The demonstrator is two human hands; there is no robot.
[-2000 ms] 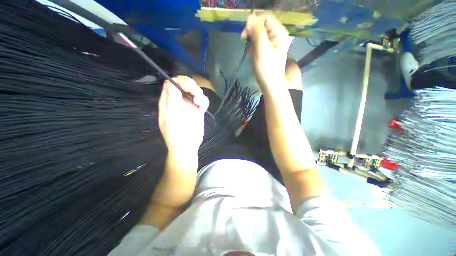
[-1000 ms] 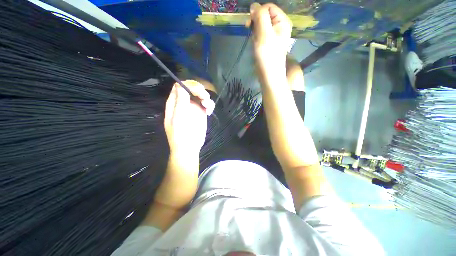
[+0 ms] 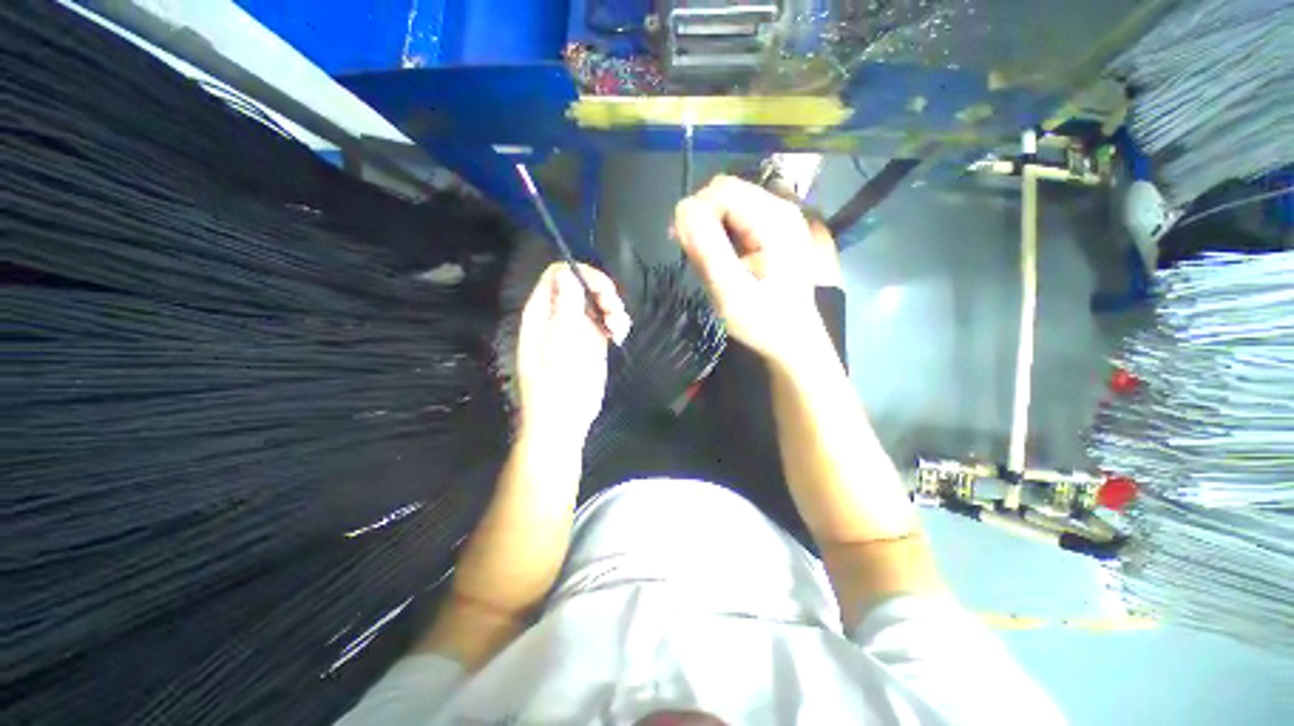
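Observation:
My left hand (image 3: 565, 348) is closed around a thin bunch of black cables (image 3: 556, 234), whose pale and pinkish ends point up towards the bench. My right hand (image 3: 752, 263) is below the bench edge, fingers curled and pinched. A single thin dark cable (image 3: 688, 163) runs upright between its fingertips and the bench's yellow edge; the grip itself is small and blurred. A dark tuft of cable ends (image 3: 660, 333) lies over the lap between the hands.
The blue bench (image 3: 468, 107) has a worn yellow edge, a silvery machine (image 3: 721, 36) and coloured wire scraps (image 3: 613, 67). A huge black cable hank (image 3: 213, 383) fills the left. Grey cables (image 3: 1220, 411) and a pale-barred rack (image 3: 1025, 326) with red parts stand right.
My right hand has come down from the bench edge towards me. The view has shifted, showing more of the bench and machine. My left hand still holds the bunch, its ends now steeper.

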